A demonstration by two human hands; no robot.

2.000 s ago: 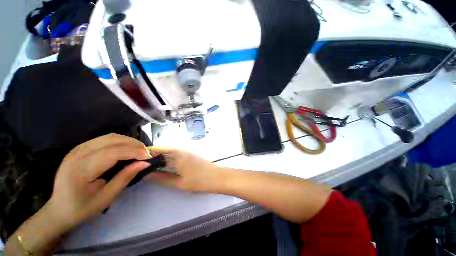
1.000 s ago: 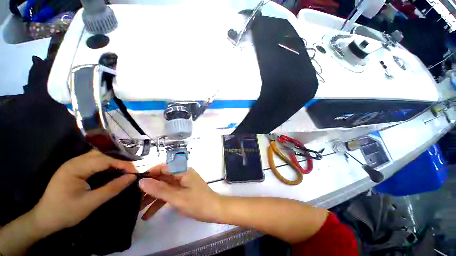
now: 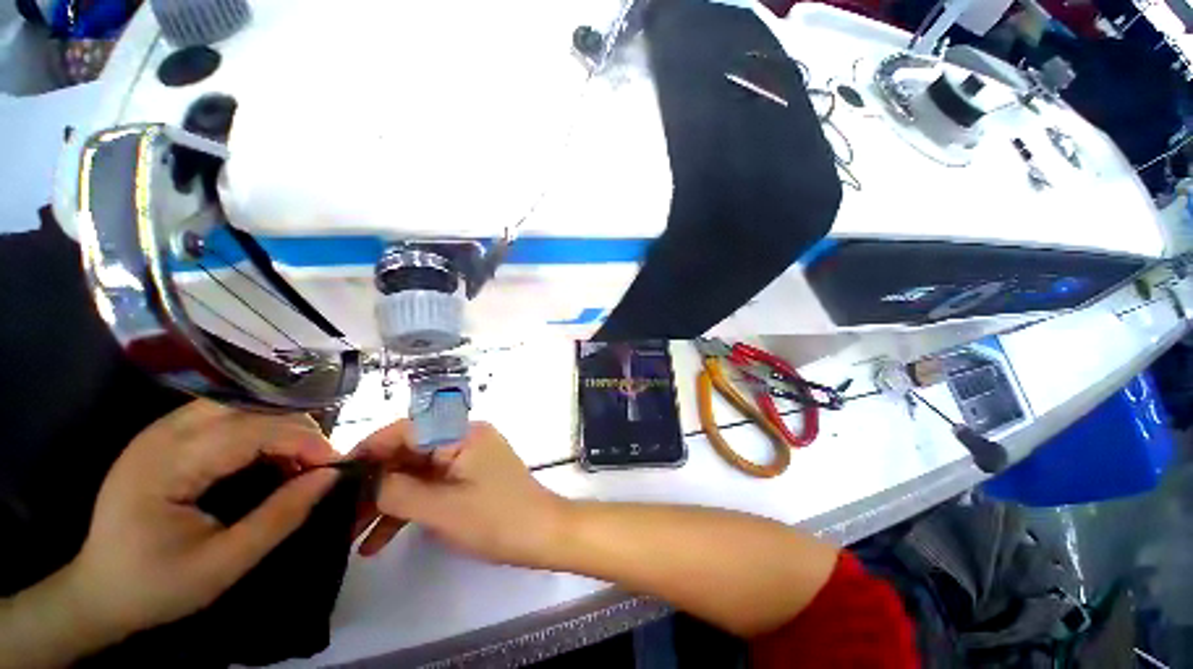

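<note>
The black garment piece (image 3: pixel 281 569) hangs from my hands at the table's front left, more of it lying left of the machine. My left hand (image 3: pixel 196 510) pinches its small folded edge between thumb and fingertips. My right hand (image 3: pixel 451 490) holds the same edge from the right, fingertips close to the left ones. Both hands are just in front of the needle area, which is partly hidden by the chrome take-up lever guard (image 3: pixel 124 261). The grey block (image 3: pixel 441 409) stands just above my right hand. The thread tension dial (image 3: pixel 420 298) is behind it.
A lit smartphone (image 3: pixel 631 405) lies right of my right hand. Scissors with an orange-yellow loop (image 3: pixel 733 431) and a red loop lie beside it, with a small dark tool. A black cloth strip (image 3: pixel 746 170) drapes over the machine arm. A thin dark-ended tool (image 3: pixel 979 447) lies further right.
The garment piece now hangs lower between my hands than two seconds ago. The hands still meet at its edge, slightly further left in view. The view has shifted, and the phone screen looks brighter.
</note>
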